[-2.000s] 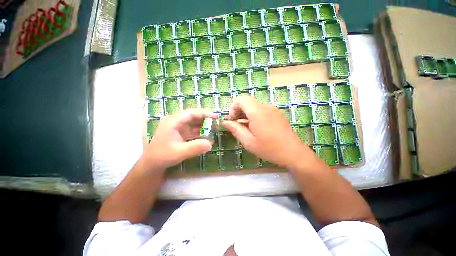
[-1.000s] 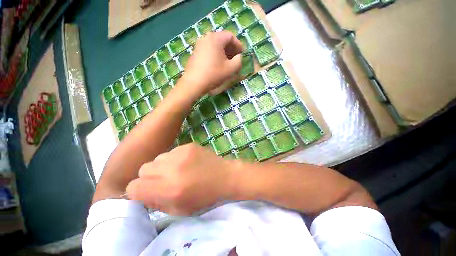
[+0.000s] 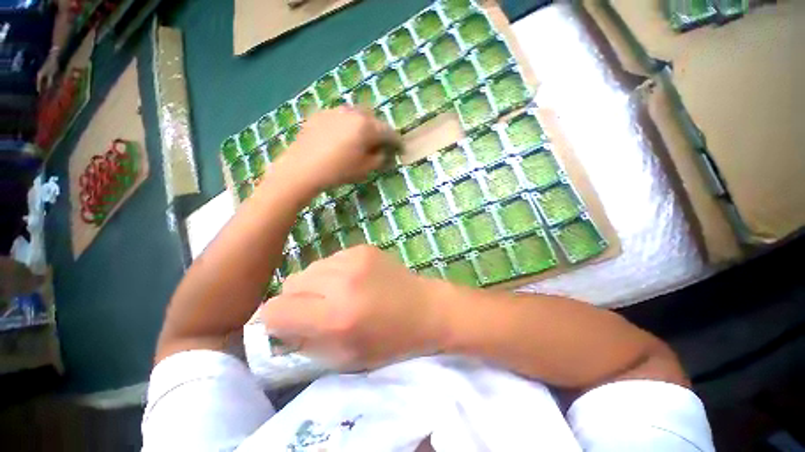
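Observation:
Green square pieces (image 3: 481, 221) lie in close rows on a flat cardboard sheet (image 3: 578, 177), with a bare brown gap (image 3: 432, 139) in one row. Two pieces (image 3: 477, 108) sit side by side at the right end of that row. My left hand (image 3: 340, 146) is over the rows at the gap's left end, fingers bent down; its blurred fingertips hide whether it holds a piece. My right hand (image 3: 340, 305) is curled near my body, over the near left corner of the sheet. A small dark spot shows at its fingertips; I cannot tell what it holds.
Thick cardboard layers (image 3: 706, 115) stand at right with some green pieces (image 3: 693, 11) on top. White shiny padding (image 3: 658, 221) lies under the sheet. A long shiny wrapped strip (image 3: 176, 115) and cardboard with red-looped boards (image 3: 110, 181) are at left. Another person's hand (image 3: 48, 71) shows far left.
The view has turned. My left hand has gone from the middle to the gap, then moved left along it, leaving one more piece at its right end. My right hand has drawn back toward my body.

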